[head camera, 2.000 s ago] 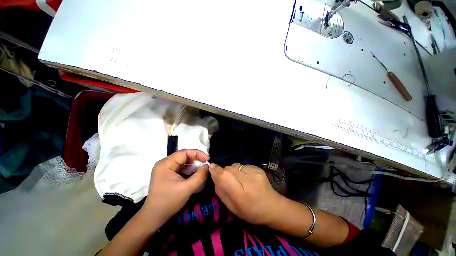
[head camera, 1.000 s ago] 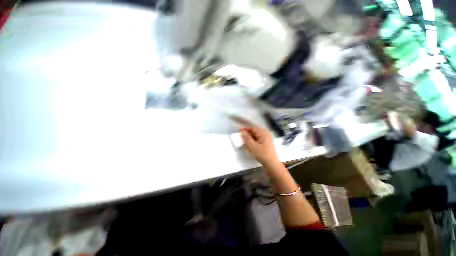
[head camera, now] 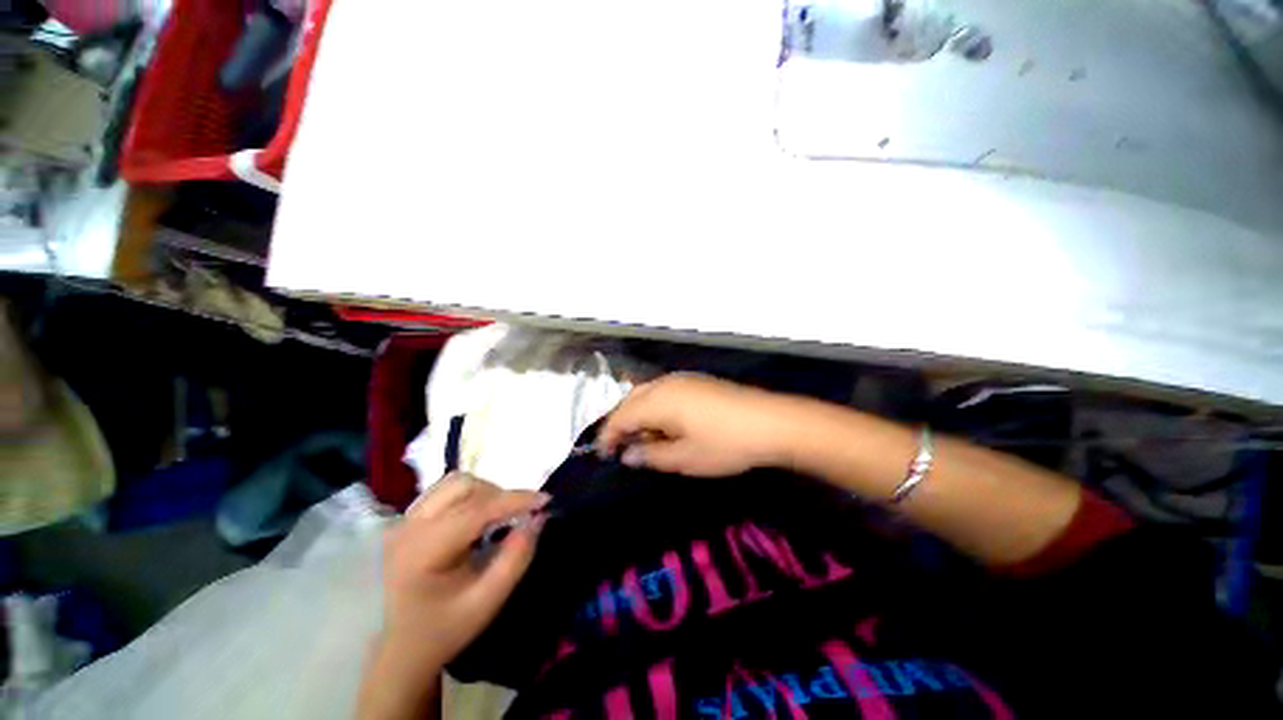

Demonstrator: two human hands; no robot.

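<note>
My left hand (head camera: 457,556) is low at centre-left, with thumb and forefinger pinched on a small, narrow dark-and-pale piece (head camera: 495,533). My right hand (head camera: 692,426) is above and right of it, fingers curled and closed on a slim object. A thin line shows at its fingertips, perhaps the awl's shaft; the fingers hide the rest. The hands are apart, over the black shirt (head camera: 732,570). White fabric (head camera: 528,415) hangs bunched behind them under the table edge, with a short dark strip (head camera: 455,442) on it.
The white machine table (head camera: 535,169) spans the top, its front edge just beyond my hands. The steel plate (head camera: 915,99) is at upper right, blurred. A red basket (head camera: 176,127) stands upper left, a dark red bin (head camera: 398,408) below the edge. Pale sheer cloth (head camera: 239,619) lies lower left.
My right hand reached to the awl's area on the table, then came back to the lap. The awl no longer shows on the table. The view swung right and back.
</note>
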